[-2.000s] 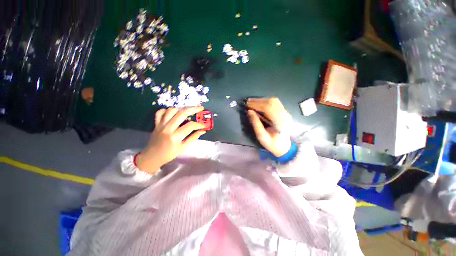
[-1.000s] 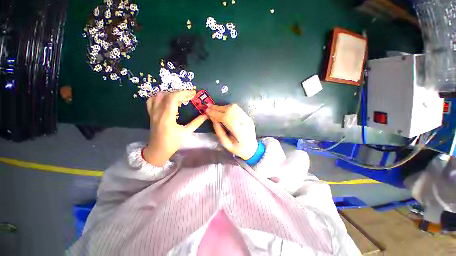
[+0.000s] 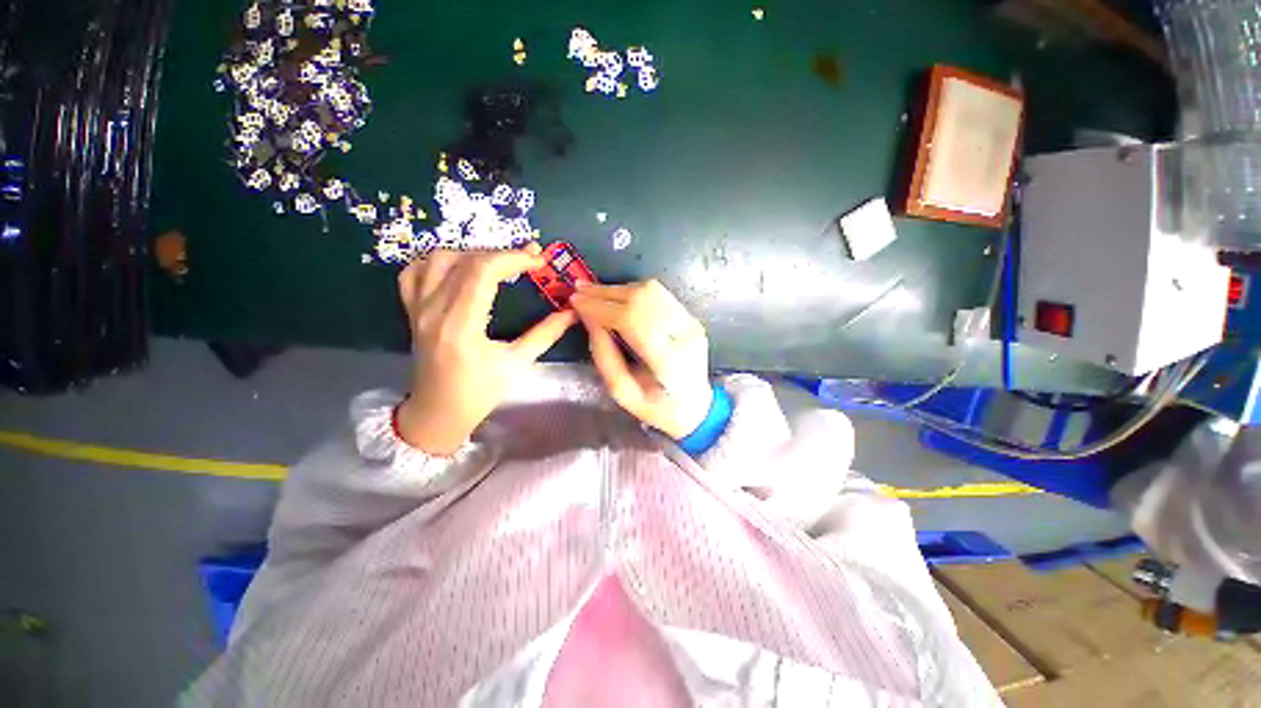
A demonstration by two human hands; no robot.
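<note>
The red housing [image 3: 560,273] is held tilted just in front of the white parts pile, with dark and pale details inside. My left hand [image 3: 463,332] grips it between thumb and fingers from the left. My right hand [image 3: 646,349], with a blue wrist strap [image 3: 710,421], has its fingertips pinched together at the housing's lower right edge. Whether those fingers hold a tool or a small part cannot be told. The white small parts [image 3: 474,219] lie in a pile right beyond my left hand.
Silver-and-dark parts [image 3: 295,100] lie at the far left, black parts [image 3: 494,122] and a white-and-blue cluster [image 3: 611,64] farther back. A black tray [image 3: 69,208] is left. A framed box [image 3: 965,147], white square [image 3: 869,230] and white box unit [image 3: 1086,263] are right.
My right hand has moved left from the mat to the red housing. The housing has turned from upright to tilted in my left hand. The camera view has shifted, and the bench things appear higher.
</note>
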